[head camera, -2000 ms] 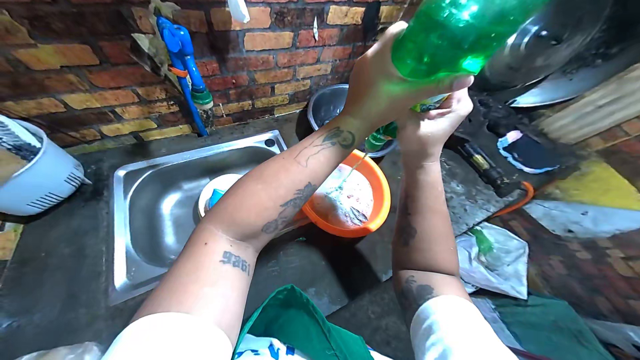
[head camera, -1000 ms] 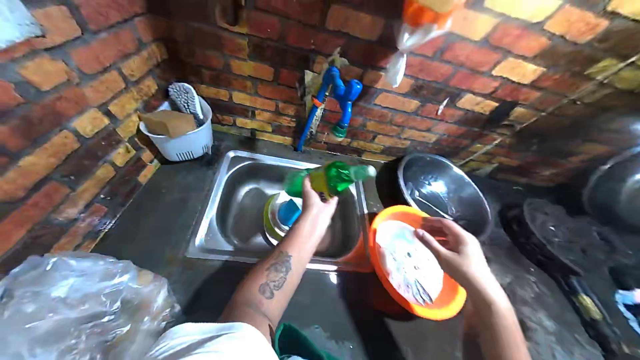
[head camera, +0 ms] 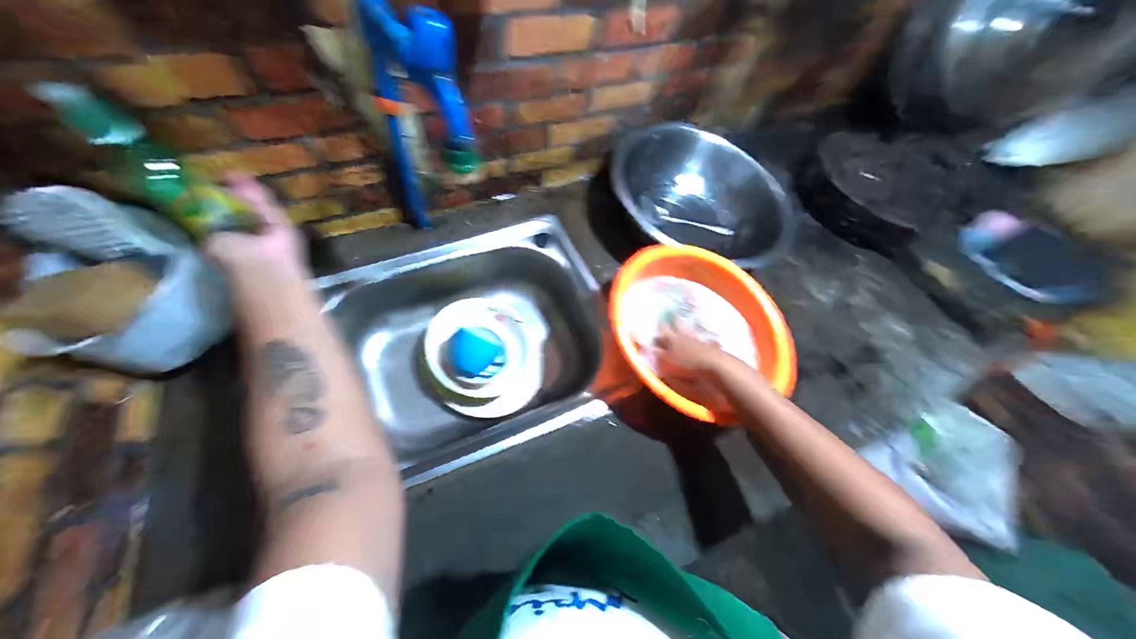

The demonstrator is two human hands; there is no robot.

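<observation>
My left hand is shut around a green plastic bottle, held tilted near the brick wall, just above a light grey plastic bin. My right hand reaches into an orange plastic basin of whitish, foamy liquid; its fingertips are partly hidden there, and whether they hold anything cannot be made out. Between the two forearms, the steel sink holds stacked white dishes with a blue item on top.
The grey bin stands left of the sink. A steel bowl sits behind the basin. A blue pipe with a tap runs up the brick wall. A dark round pan or burner and a plastic bag are on the right.
My left hand has carried the green bottle left, from over the sink to above the bin. My right hand has gone from over the basin's rim down into it.
</observation>
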